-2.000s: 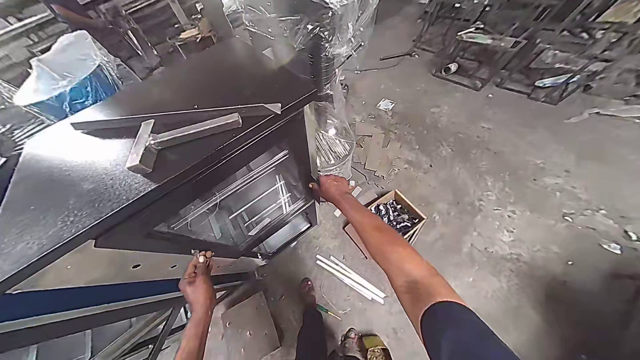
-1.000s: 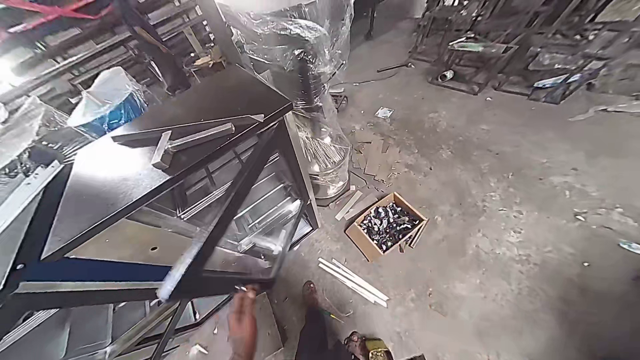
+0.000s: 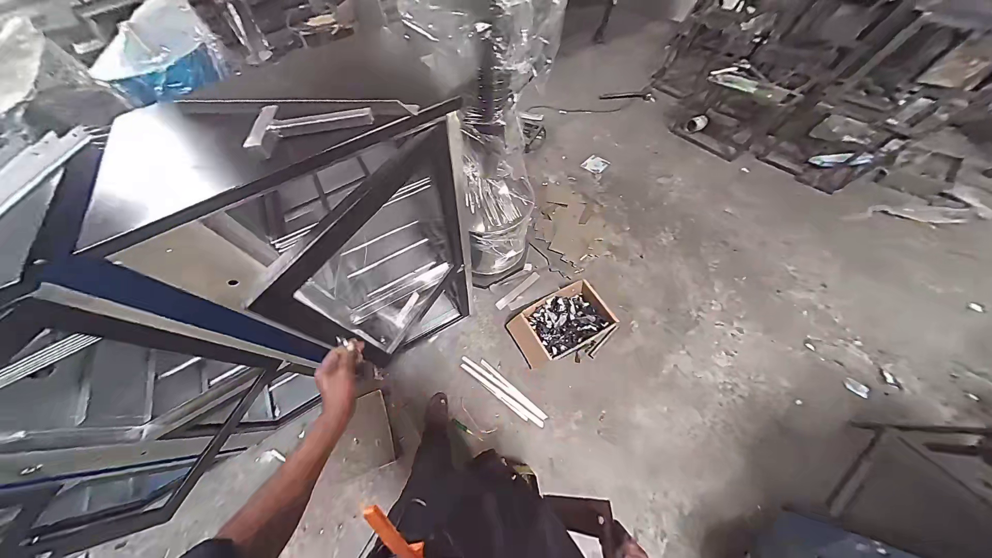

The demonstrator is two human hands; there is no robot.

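My left hand [image 3: 339, 376] is beside the lower corner of a black-framed glass door [image 3: 356, 232] on a dark metal cabinet. Its fingers are pinched around a small shiny piece [image 3: 346, 343], too small to identify. At the bottom edge, part of my right hand [image 3: 629, 549] shows beside a dark, open, box-like thing [image 3: 577, 508]; its fingers are mostly hidden. On the cabinet's top [image 3: 163, 174] lie a T-shaped metal hammer [image 3: 310, 126] and a thin dark strip [image 3: 294, 101].
A cardboard box [image 3: 607, 300] of small black and shiny parts stands on the floor near several white strips [image 3: 504, 391]. Behind it is a plastic-wrapped column [image 3: 500, 194]. Metal frames [image 3: 775, 116] fill the upper right. An orange object [image 3: 391, 533] shows near my legs.
My right hand has left the corner of the door frame and shows low at the bottom edge. The glass door has swung to a different angle. My left hand stays near its lower corner.
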